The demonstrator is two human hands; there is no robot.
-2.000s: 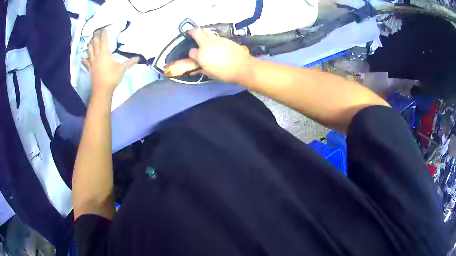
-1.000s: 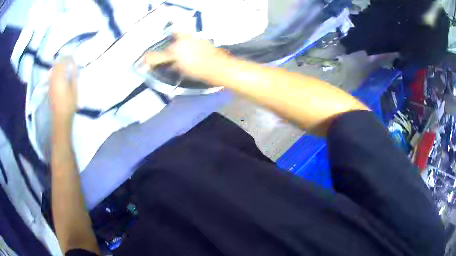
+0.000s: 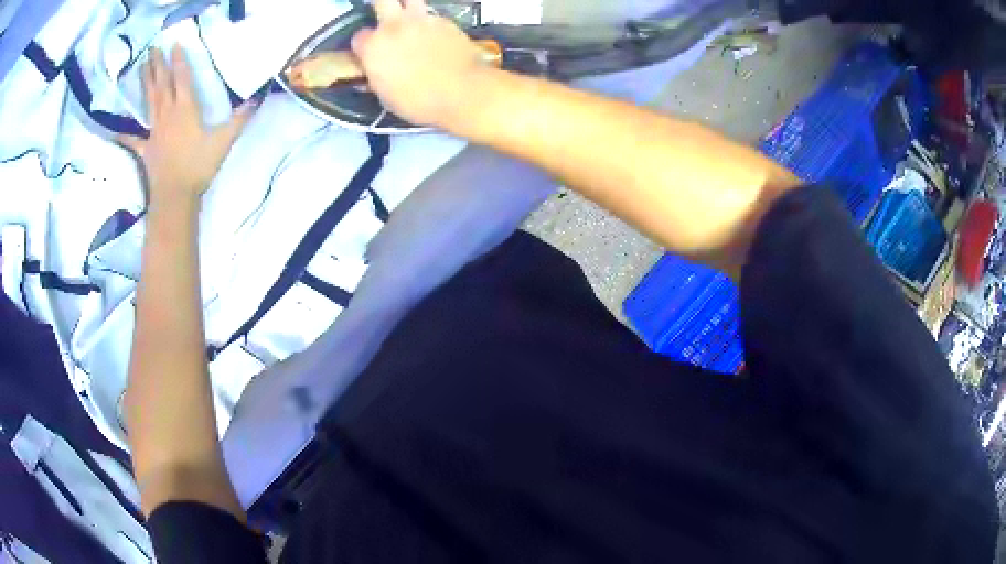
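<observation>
A white garment piece (image 3: 259, 209) crossed by dark navy strips lies wrinkled over the ironing table. My right hand (image 3: 414, 61) is closed around the orange-brown handle of a steam iron (image 3: 342, 105) at the top centre. The iron's pointed tip faces left and it rests on the garment; its underside is hidden. My left hand (image 3: 182, 138) lies flat on the garment left of the iron, fingers spread, holding nothing.
The padded blue-violet table edge (image 3: 441, 220) runs diagonally close to my body. A dark hose (image 3: 618, 50) runs right from the iron. Blue slatted crates (image 3: 689, 314) stand on the speckled floor at right, with red items and clutter beyond. Navy cloth (image 3: 44, 386) hangs at left.
Both hands have shifted slightly over the garment, and the iron is now higher in the view. The garment lies differently, with a long navy strip showing below the iron. The view has turned.
</observation>
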